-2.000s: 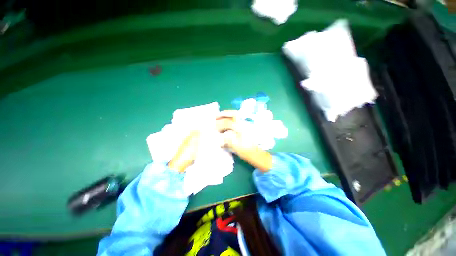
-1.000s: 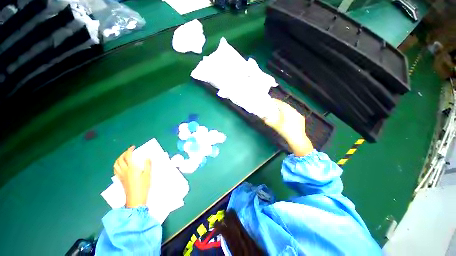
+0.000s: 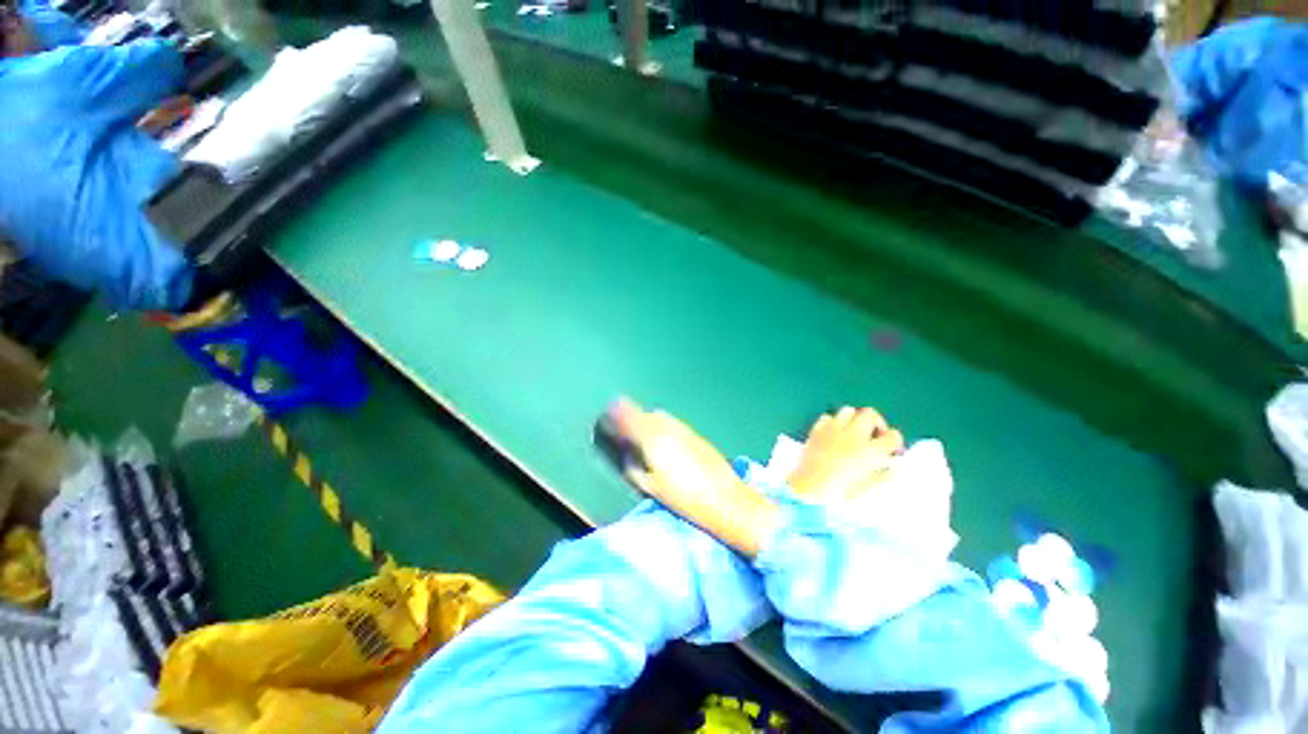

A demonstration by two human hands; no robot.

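My right hand (image 3: 681,466) reaches left across my left forearm and is closed around a black cylindrical unit (image 3: 618,439), which is blurred, above the green bench. My left hand (image 3: 846,452) rests on the white sheets (image 3: 922,491) with its fingers apart and slightly bent. Both sleeves partly cover the sheets. A loose pile of white and blue round discs (image 3: 1054,566) lies right of the sheets, partly behind my right sleeve.
White bundles (image 3: 1262,574) in a dark tray are at the right edge. A few discs (image 3: 452,254) lie farther off. Trays are stacked across the bench (image 3: 932,86). Another person's blue sleeve (image 3: 86,158) is at left. A blue stool (image 3: 287,351) and yellow bag (image 3: 309,645) are below the bench edge.
The view has turned left. My right hand has left the white bundle in the tray, crossed over my left arm and taken hold of the black unit. My left hand is still on the sheets.
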